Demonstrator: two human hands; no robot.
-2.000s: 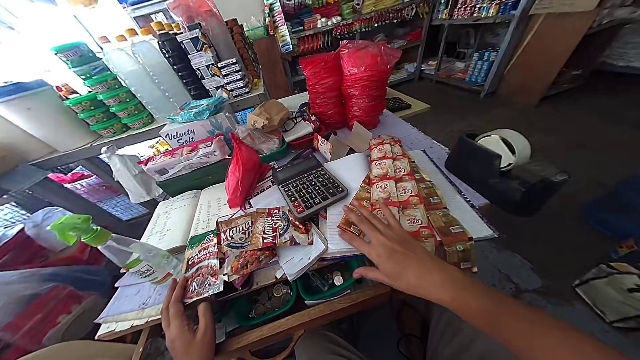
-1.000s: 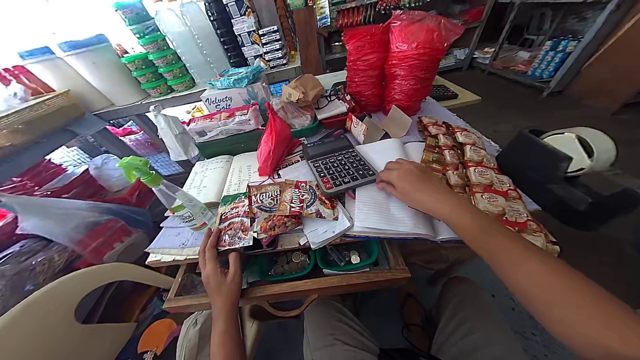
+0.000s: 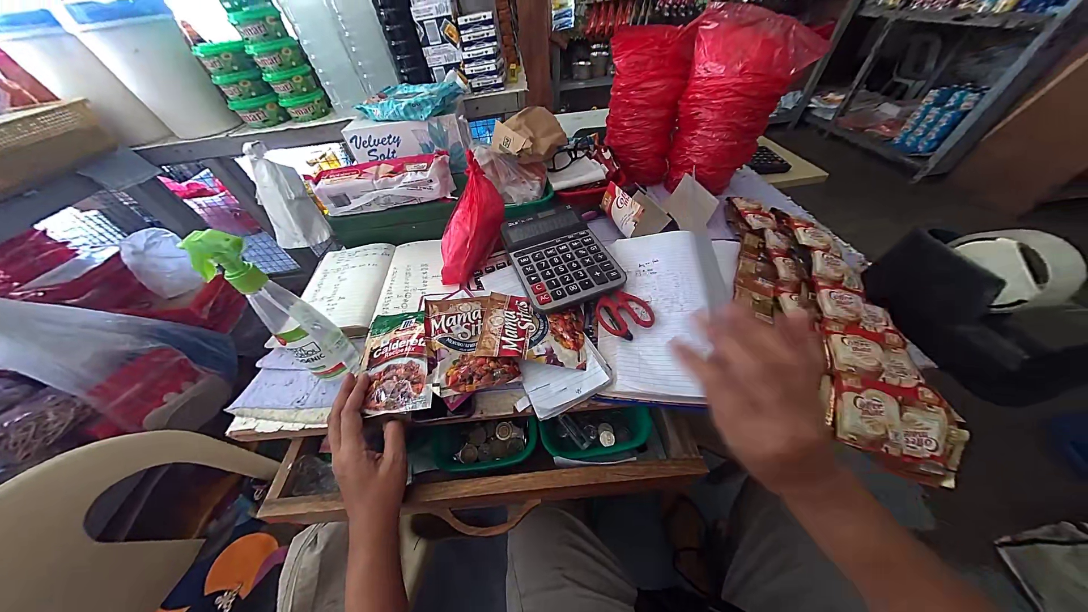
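My left hand [image 3: 367,442] rests at the left front edge of the table, its fingertips touching the lower corner of a green recipe mix packet [image 3: 398,364]. Beside that packet lie brown and red seasoning packets [image 3: 476,340]. My right hand [image 3: 756,382], blurred, is over the right edge of an open lined notebook [image 3: 650,340], fingers spread, with nothing seen in it. Red-handled scissors [image 3: 625,315] lie on the notebook below a black desk calculator [image 3: 561,257]. To the right of my hand are joined strips of coffee creamer sachets [image 3: 850,340].
A spray bottle [image 3: 297,323] leans at the left. Below the tabletop an open wooden drawer [image 3: 484,493] holds green trays of coins [image 3: 489,442]. Tall stacks wrapped in red plastic [image 3: 714,102] stand behind. A plastic chair [image 3: 110,501] is at the left front.
My right hand has moved off the calculator's lower right side toward the creamer sachets. Red-handled scissors now show where that hand was. My left hand stays by the green packet.
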